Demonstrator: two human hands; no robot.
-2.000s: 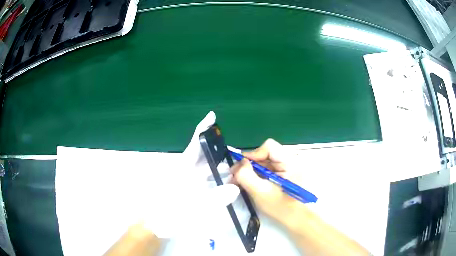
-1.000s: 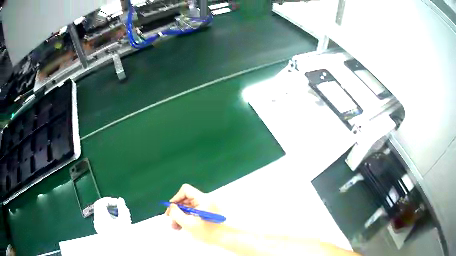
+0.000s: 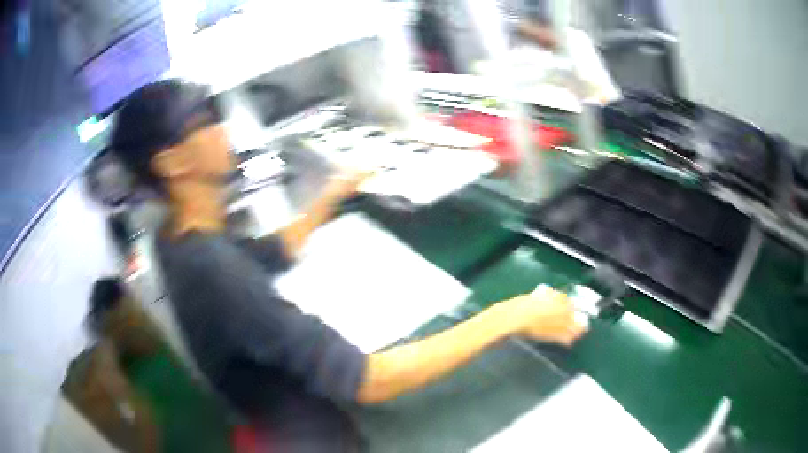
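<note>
The view is blurred. A white shape that looks like my gloved left hand [image 3: 711, 433] is cut off by the bottom edge at the lower right, with a small greyish bit beside it; what it holds cannot be told. My right hand and the blue pen are not in view. A white paper sheet [image 3: 576, 425] lies at the bottom, left of the glove. Another person's bare hand [image 3: 554, 317] reaches over the green bench to a blurred dark piece [image 3: 609, 287], perhaps a phone frame, near the black tray.
The black blister tray [image 3: 647, 234] with a pale rim lies on the green bench [image 3: 744, 372] at the right. A seated person in a dark top [image 3: 257, 318] fills the left, beside another white sheet [image 3: 376, 283]. Red items [image 3: 496, 137] and white equipment stand behind.
The view has swung left to the neighbouring person. My right hand, the blue pen and the machine at the right have left the picture. The tray now shows at the right.
</note>
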